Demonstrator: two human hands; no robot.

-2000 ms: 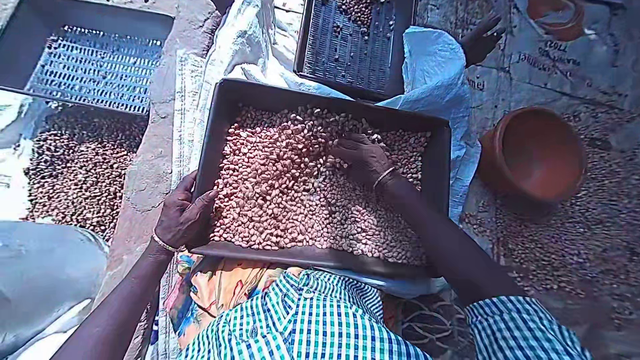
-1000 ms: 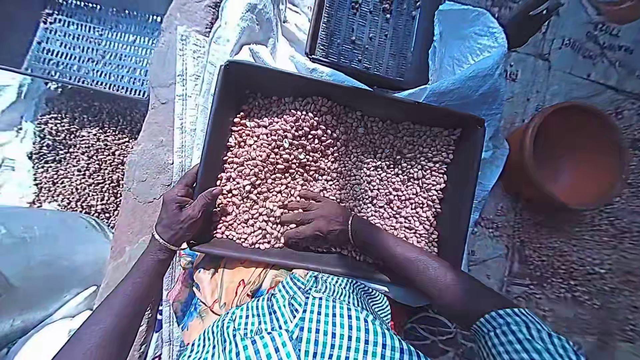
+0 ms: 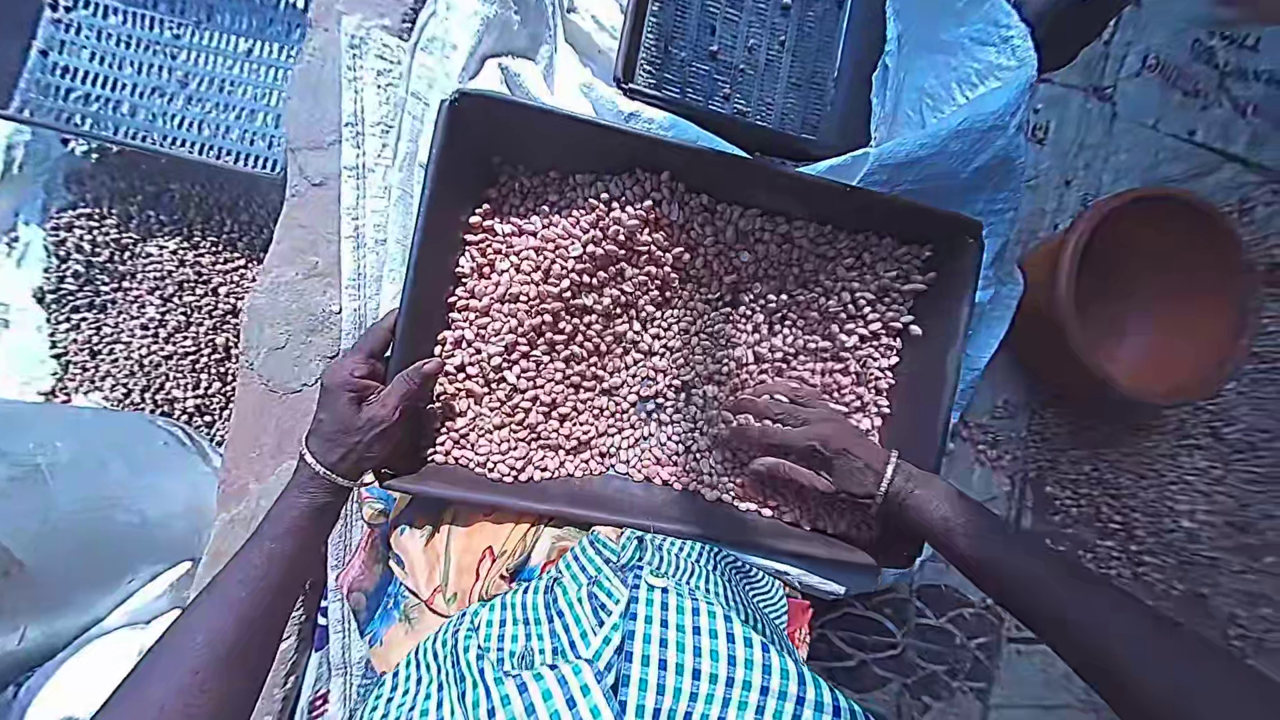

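A dark rectangular tray (image 3: 700, 160) rests tilted at my lap, with a broad layer of pinkish shelled peanuts (image 3: 580, 330) spread over its bottom. My left hand (image 3: 372, 410) grips the tray's left side near the lower corner, thumb over the rim and the other fingers hidden beneath. On the peanuts in the lower right part of the tray lies my right hand (image 3: 800, 445), palm down with its fingers spread. Whether any peanuts are under its palm cannot be seen.
A slotted dark tray (image 3: 745, 70) stands beyond mine on a white woven sack (image 3: 950, 110). Right of it is a clay bowl (image 3: 1160, 300) beside scattered nuts. At left, another slotted tray (image 3: 170, 80) sits above a nut pile (image 3: 150, 310), near a metal vessel (image 3: 95, 520). Part of another person's hand (image 3: 1070, 25) shows at top right.
My right hand has moved from the upper right of the peanuts to the lower middle, then rightward to the lower right. My left hand has stayed on the tray's side.
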